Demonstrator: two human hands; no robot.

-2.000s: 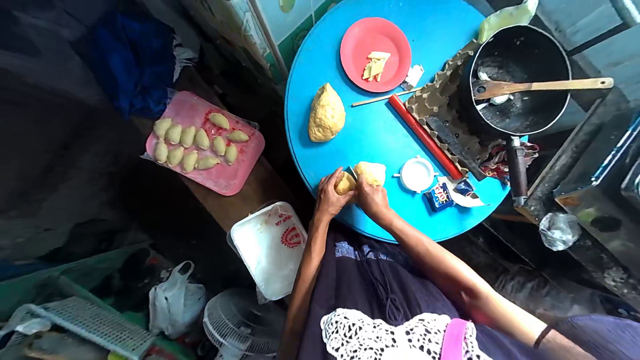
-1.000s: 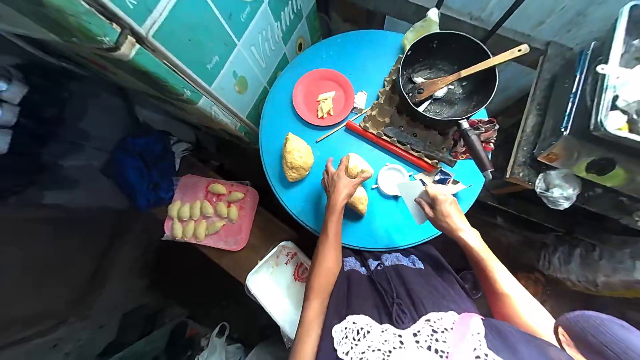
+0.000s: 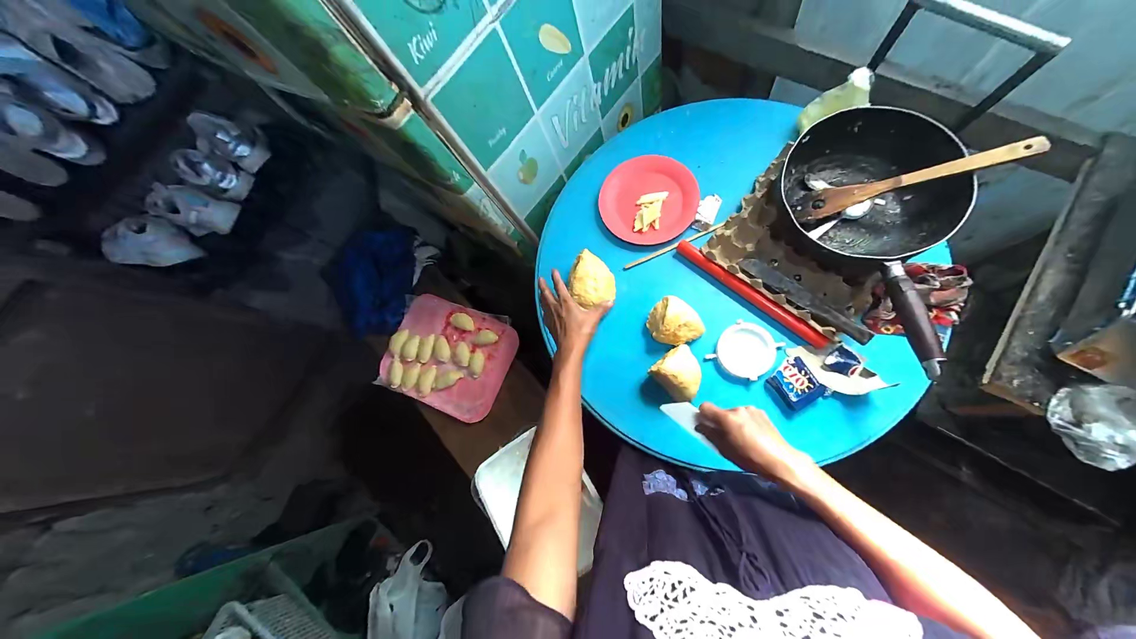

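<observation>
On the left part of the round blue table (image 3: 612,390), my left hand (image 3: 570,311) is closed around the near end of a large yellow dough lump (image 3: 592,279). My right hand (image 3: 741,433) grips a flat whitish scraper (image 3: 694,424) near the front edge. Two smaller dough pieces, one farther back (image 3: 675,320) and one nearer me (image 3: 677,373), lie apart between the hands. Right of them is a round white dish or lid (image 3: 745,351) with small side tabs. A red plate (image 3: 635,181) farther back holds pale yellow strips.
A black pan (image 3: 932,222) with a wooden spatula (image 3: 958,169) rests over an egg carton (image 3: 754,217), beside a red rod (image 3: 754,294). A thin stick (image 3: 661,256) and blue packet (image 3: 795,383) lie on the table. At left, a pink tray (image 3: 479,390) bears shaped dough pieces.
My left hand has moved left from the smaller dough to the large lump. The smaller dough now shows as two separate pieces. The view has shifted.
</observation>
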